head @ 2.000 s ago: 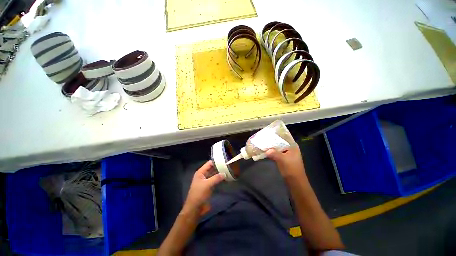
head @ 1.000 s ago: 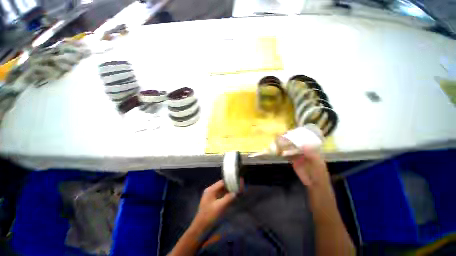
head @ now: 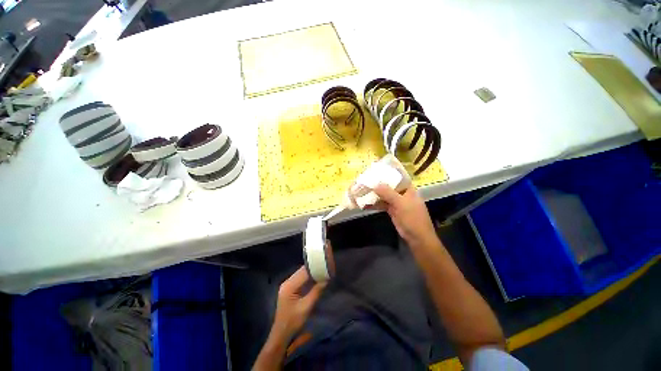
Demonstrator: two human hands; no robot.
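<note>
My left hand (head: 296,298) holds a narrow white and dark band (head: 316,250) upright by its lower end, in front of the table edge. My right hand (head: 403,205) grips a glue bottle (head: 378,178) with a white wrap, tilted down to the left. The bottle's thin pale nozzle (head: 335,211) points at the band's top edge; whether it touches cannot be told. Open curved bands stand in a row (head: 403,119) and in a smaller group (head: 341,116) on the stained yellow board (head: 293,170). The bottle hides part of the board's front.
Stacked striped bands (head: 210,157) stand at left beside a crumpled white cloth (head: 148,190). A second yellow board (head: 296,59) lies farther back, a small grey-brown tag (head: 485,94) at right. Blue bins (head: 523,243) stand below the table edge, the left one holding grey fabric pieces (head: 116,326).
The view has swung and shifted. The band is now more upright, and the bottle, earlier with its nozzle at the band's inside, is now higher, its nozzle by the band's top edge.
</note>
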